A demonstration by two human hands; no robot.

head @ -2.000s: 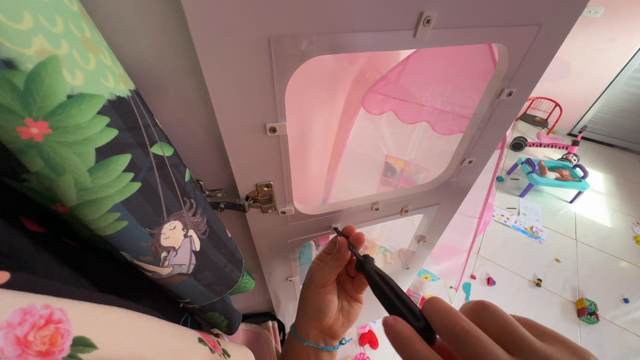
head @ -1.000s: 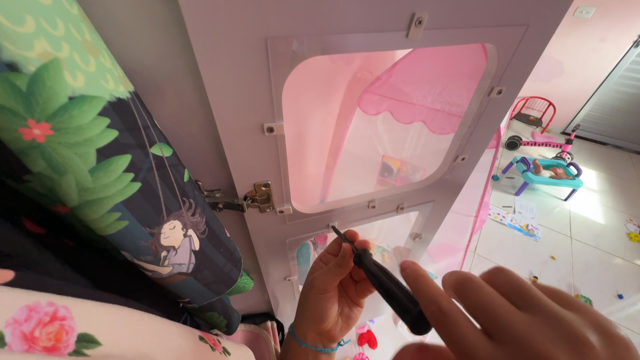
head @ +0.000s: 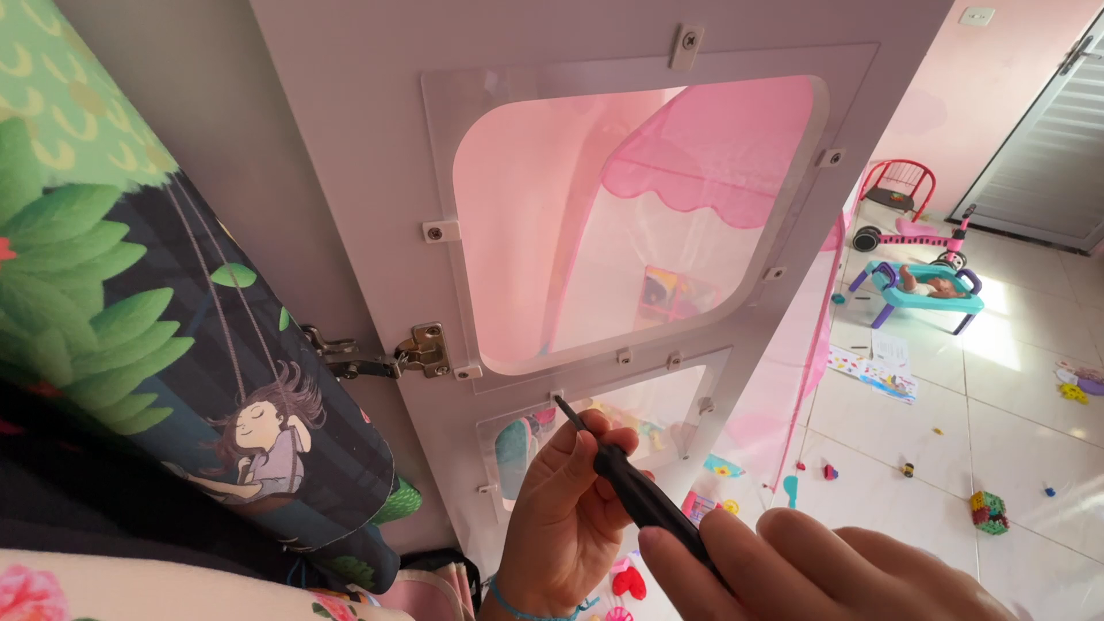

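Observation:
A black-handled screwdriver (head: 651,500) slants across the lower middle. My left hand (head: 573,509), with a blue cord bracelet at the wrist, pinches it near the shaft. My right hand (head: 819,569) has its fingers around the handle's rear end. The tip meets a small white retaining clip (head: 556,398) at the top edge of the lower clear panel (head: 595,414). That clip is on a white cabinet door (head: 362,181), whose upper clear panel (head: 655,216) is held by several similar clips with screws. A metal hinge (head: 424,349) joins the door at the left.
Printed fabric (head: 285,431) hangs close on the left. Beyond the door, a tiled floor (head: 906,535) holds a pink scooter (head: 914,235), a turquoise doll tub (head: 927,289), a red chair (head: 899,185), papers (head: 873,369) and scattered small toys. A pink play tent shows behind the panels.
My right hand has come back onto the screwdriver's handle, after its fingers were spread off it one second ago. My left hand stays around the shaft end.

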